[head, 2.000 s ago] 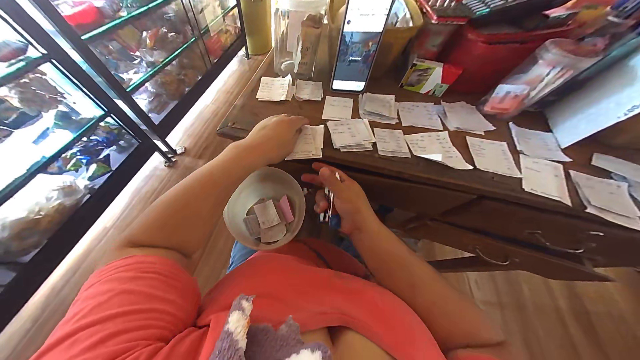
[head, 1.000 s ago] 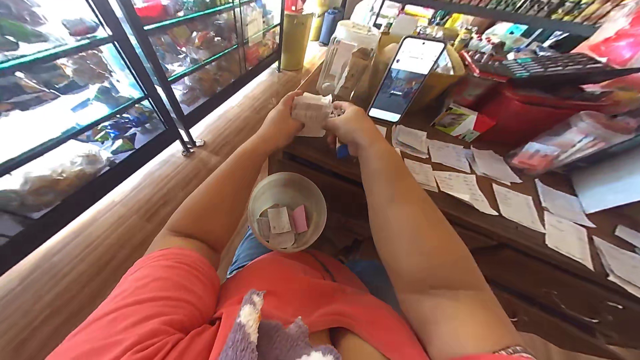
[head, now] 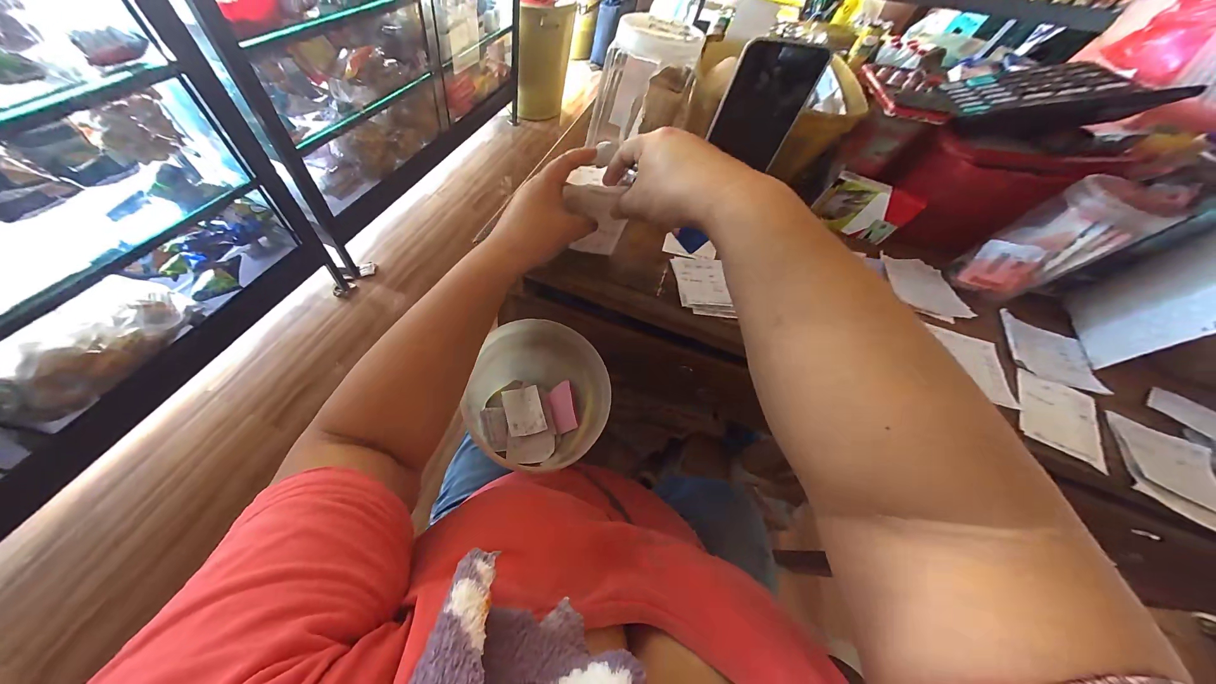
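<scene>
Between my hands, at the far left end of the wooden desk, are some paper slips [head: 597,209]. My left hand [head: 543,211] grips their left side. From the right, my right hand [head: 670,180] has its fingers on the slips; a small blue object [head: 692,237] shows below this hand, its kind unclear. A round translucent tub [head: 595,429] with several folded papers, one of them pink [head: 562,408], rests near my lap. More written slips [head: 701,283] lie in stacks along the desk, partly hidden by my right forearm.
A smartphone [head: 768,103] leans upright behind my right hand, beside a clear plastic jar [head: 646,76]. To the right are a red container [head: 997,185], a calculator [head: 1031,93] and a clear jar lying on its side [head: 1092,228]. Glass shelves [head: 285,104] with packaged goods line the left.
Two seconds ago my right hand was near the tub and my left on slips at the desk; both are now together at the slips. The phone's screen has gone dark.
</scene>
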